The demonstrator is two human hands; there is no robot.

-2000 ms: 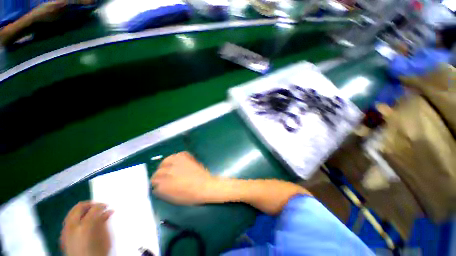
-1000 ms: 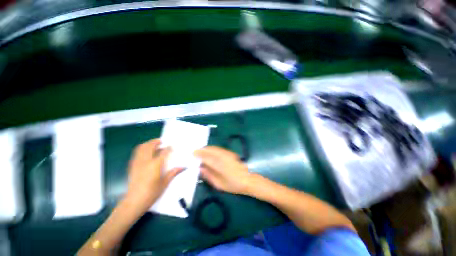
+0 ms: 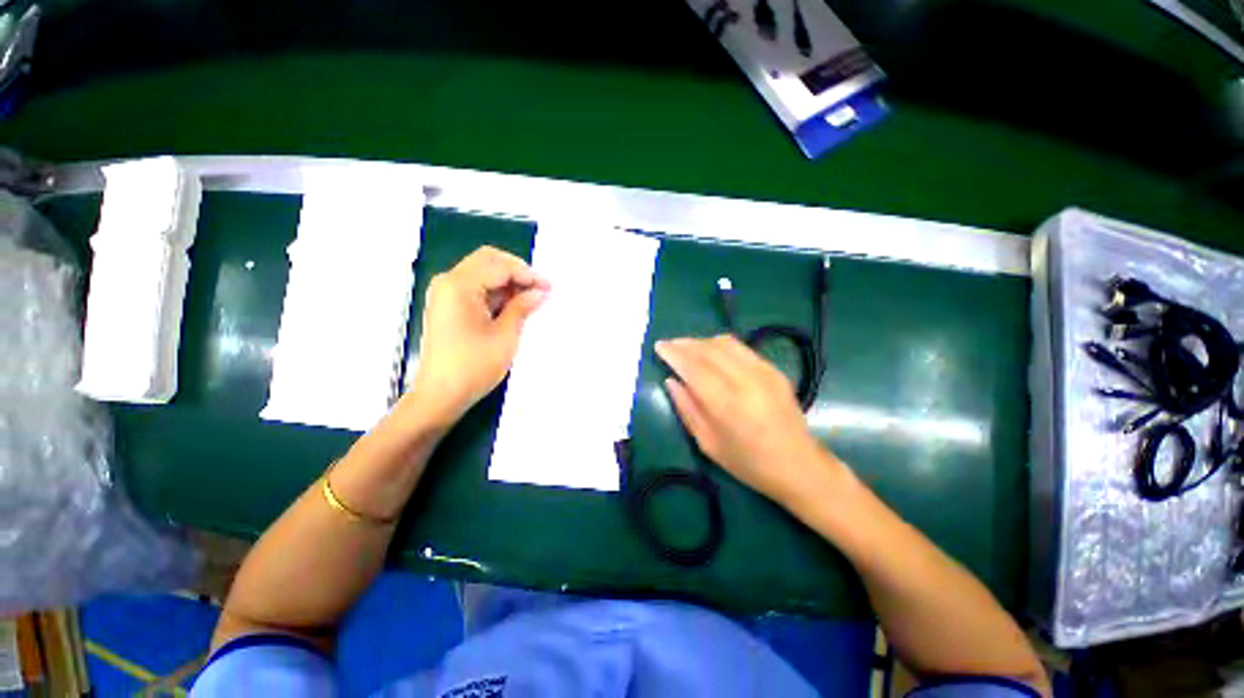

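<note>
A white card [image 3: 576, 361] lies flat on the green bench in front of me. My left hand [image 3: 471, 334] is at its upper left edge, thumb and index fingertips close together; whether they grip the edge is unclear. My right hand [image 3: 744, 409] is just right of the card, fingers slightly apart, with nothing visible in it. One black coiled cable [image 3: 679, 552] lies at the card's lower right, its plug beside the card's edge. Another black cable [image 3: 813, 348] lies behind my right hand, partly hidden by it.
A white card stack [image 3: 348, 293] and a thicker notched white stack [image 3: 137, 286] stand left. A clear plastic bag [image 3: 62, 436] is far left. A translucent tray [image 3: 1091, 545] of black cables is at right. A printed retail box [image 3: 805, 68] lies on the belt beyond the pale rail [image 3: 764, 236].
The view has turned and levelled over the bench. Both hands were on the tilted card; now it lies straighter, my right hand is off it to the right, and my left is at its left edge.
</note>
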